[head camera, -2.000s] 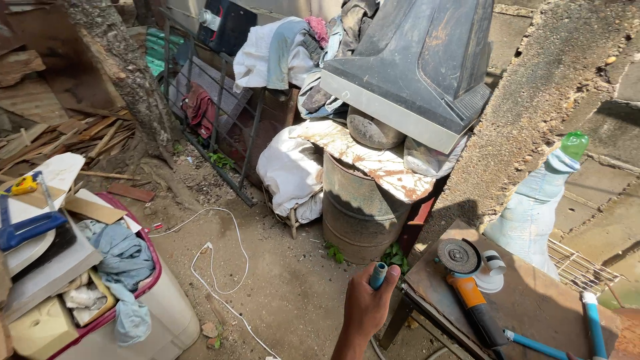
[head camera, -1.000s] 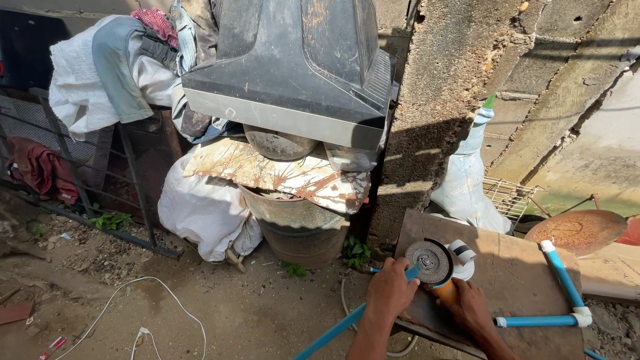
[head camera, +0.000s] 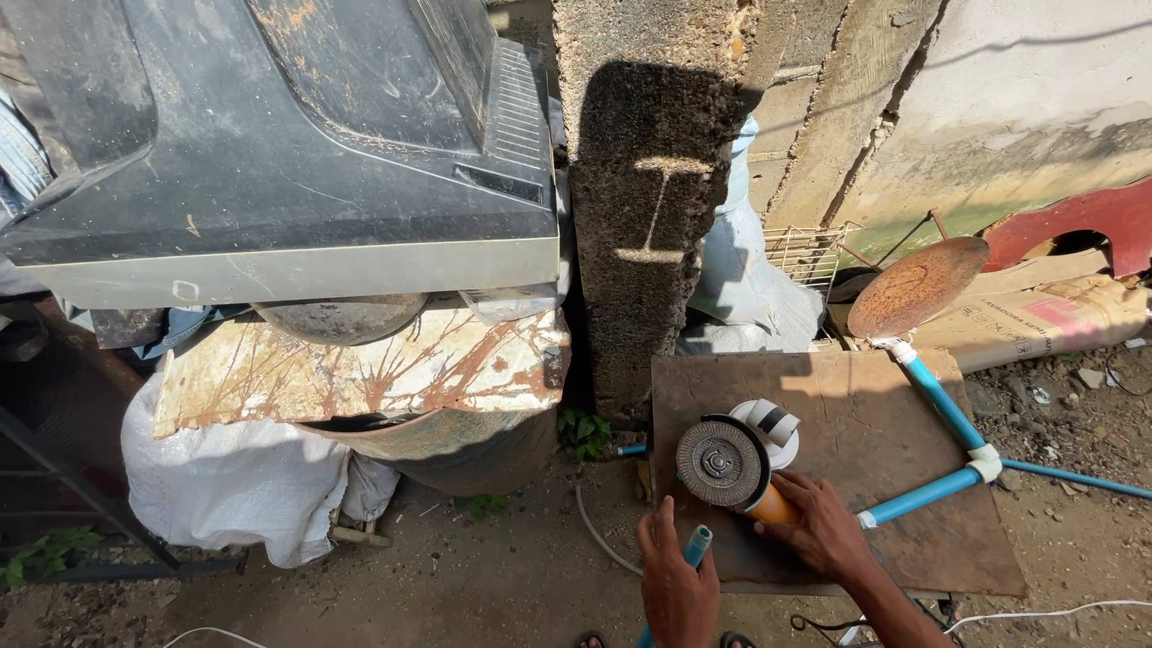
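Observation:
My left hand [head camera: 677, 576] holds a blue plastic pipe [head camera: 697, 545], its open end pointing up beside the table's near left edge. My right hand [head camera: 821, 531] grips the orange body of an angle grinder [head camera: 774, 506]. The grinder's flap disc [head camera: 720, 461] faces up, just above and right of the pipe's end, apart from it. Behind the disc are white round plastic pieces [head camera: 772, 430]. A blue pipe frame [head camera: 943, 400] with white fittings [head camera: 985, 461] lies on the right of the brown tabletop [head camera: 864, 396].
A concrete post [head camera: 648, 216] stands behind the table. At left, an old television casing [head camera: 315, 180] rests above a rusty sheet [head camera: 378, 364] and a metal drum [head camera: 450, 445]. A rusty round pan [head camera: 918, 286] and a cardboard piece [head camera: 1035, 319] lie behind at right. A white cable [head camera: 1053, 615] runs near the table.
My right hand, out of view two seconds ago, came onto the grinder by one second ago and is still there. The pipe in my left hand now points more steeply up. The view has swung right.

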